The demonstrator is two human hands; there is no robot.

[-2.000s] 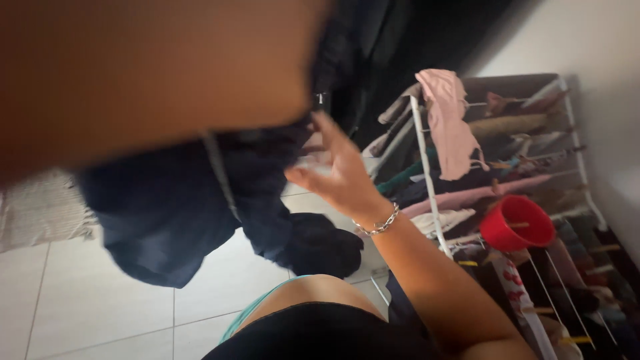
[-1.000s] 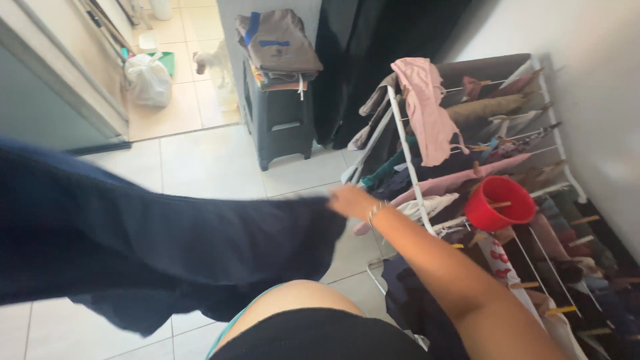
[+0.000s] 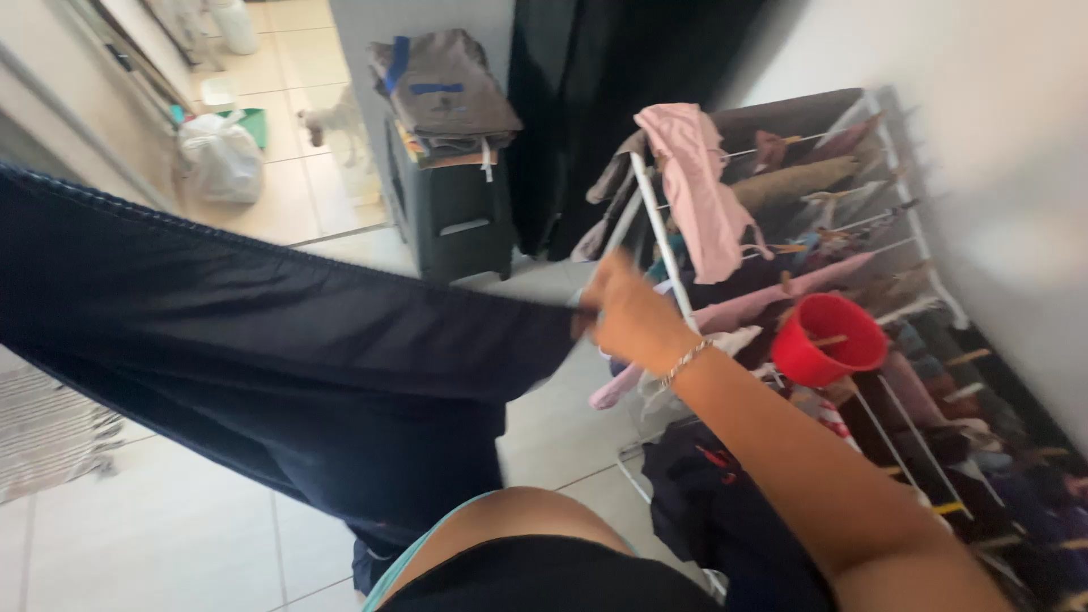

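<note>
A dark navy garment (image 3: 340, 340) stretches from the left edge of the view to my right hand (image 3: 633, 314). My right hand, blurred and wearing a chain bracelet on its wrist, is closed on the garment's end, just left of the drying rack. My left hand is out of view, past the left edge. Much of the cloth hangs down toward the tiled floor in front of my body. A white wire drying rack (image 3: 663, 242) at the right holds many clothes, a pink garment (image 3: 693, 191) among them, and a red plastic container (image 3: 829, 340) with a wooden clothespin in it.
Folded grey clothes (image 3: 450, 93) lie on a dark plastic stool (image 3: 459, 221). Beyond a doorway are a white plastic bag (image 3: 223, 161) and a dog (image 3: 336, 127). A woven rug (image 3: 51, 425) lies at left. A dark garment (image 3: 714, 501) hangs low by the rack.
The navy garment, bunched and hanging two seconds ago, is now stretched out sideways. My left arm, large at the upper left two seconds ago, has left the view.
</note>
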